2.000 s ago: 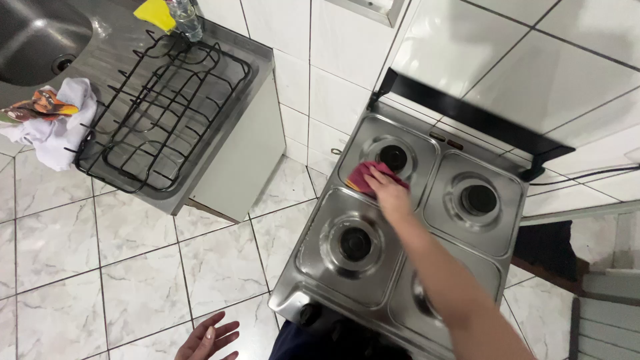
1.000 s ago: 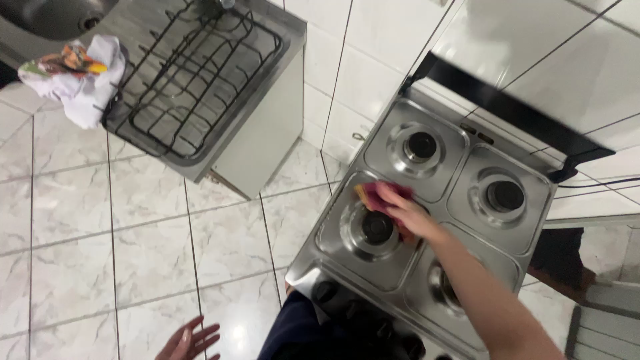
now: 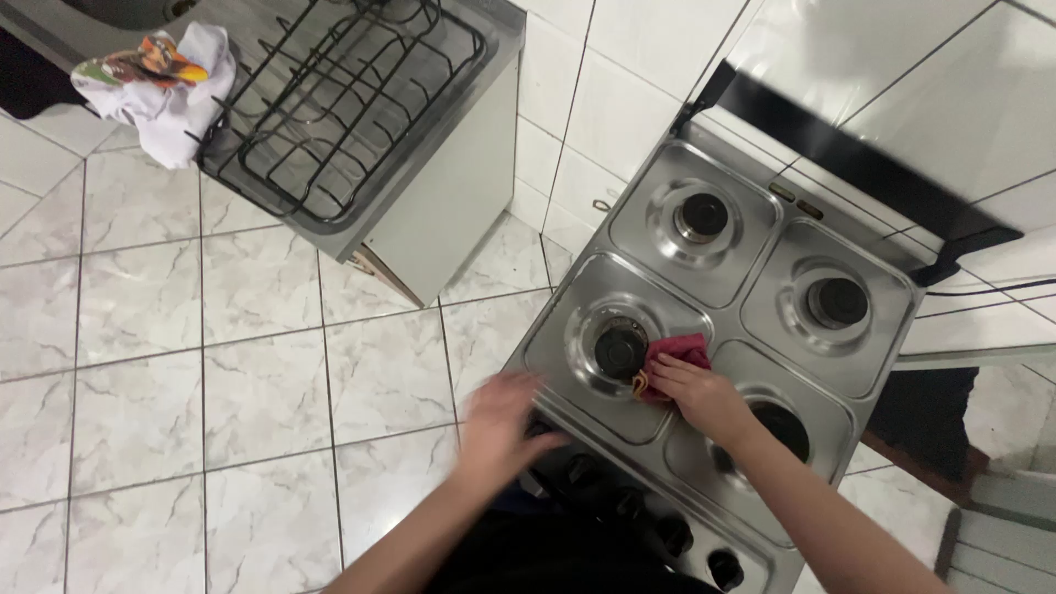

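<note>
My right hand (image 3: 697,394) presses a folded red cloth (image 3: 681,353) with an orange edge onto the stainless steel stovetop (image 3: 569,330). The cloth lies just right of the front left burner (image 3: 620,348), where some residue shows around the cap. My left hand (image 3: 505,417), blurred, is over the stove's front left edge with nothing in it and the thumb apart. Other burners include the back left one (image 3: 701,218), the back right one (image 3: 837,302) and the front right one (image 3: 777,431), partly behind my right forearm. No grates are on the stove.
Black pan grates (image 3: 346,153) lie on the steel sink counter (image 3: 487,70) at upper left, beside a white cloth with a coloured print (image 3: 169,124). Black control knobs (image 3: 674,536) line the stove's front. A raised black rear panel (image 3: 833,148) stands near the tiled wall.
My right hand has moved the cloth from beside the back left burner to the front left burner's right side. My left hand has come up to the stove's front edge.
</note>
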